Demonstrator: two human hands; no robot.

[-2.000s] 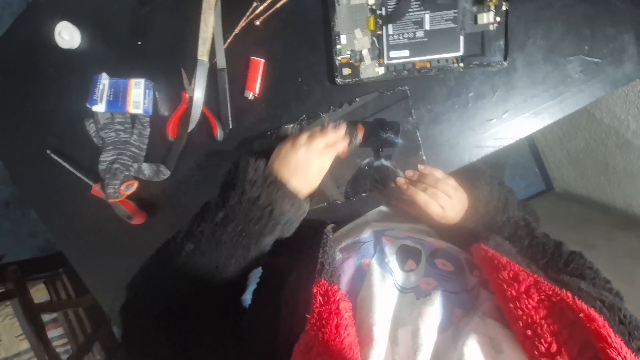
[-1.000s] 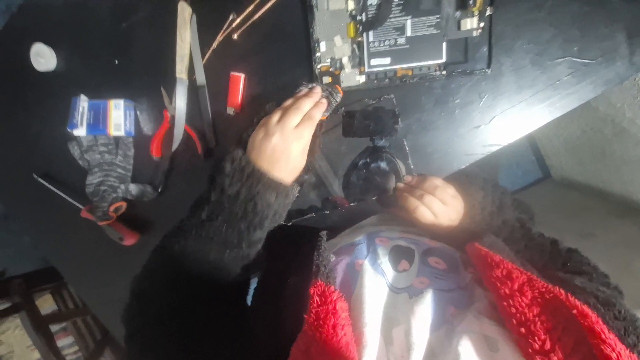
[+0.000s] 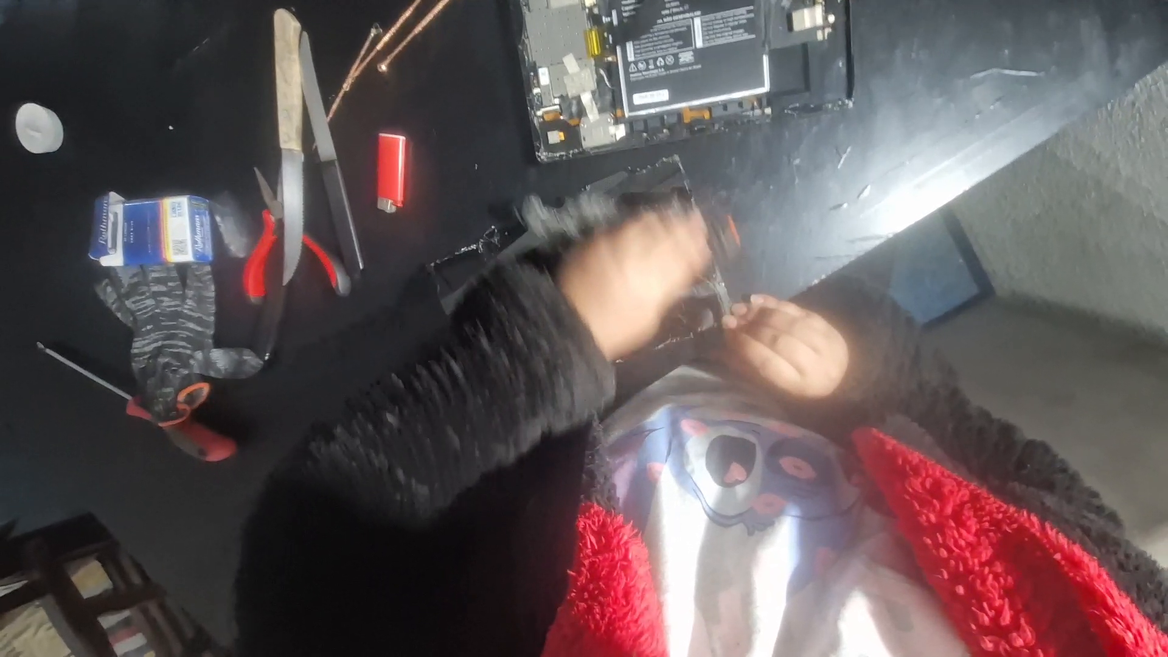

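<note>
My left hand, blurred by motion, is closed over a bunched grey knit glove with an orange edge, on top of a glossy black panel with ragged edges. Fingertips of my right hand pinch the panel's near right edge. Much of the panel is hidden beneath my left hand and sleeve. Beyond it lies an opened tablet housing with its battery and circuit parts exposed.
At left lie a serrated knife, red-handled pliers, a dark-handled blade, a red lighter, a blue-white box, another grey glove, a screwdriver, copper-coloured rods and a white round item.
My left hand has moved with the glove from near the tablet housing back over the black panel, covering much of it. My right hand remains at the panel's edge.
</note>
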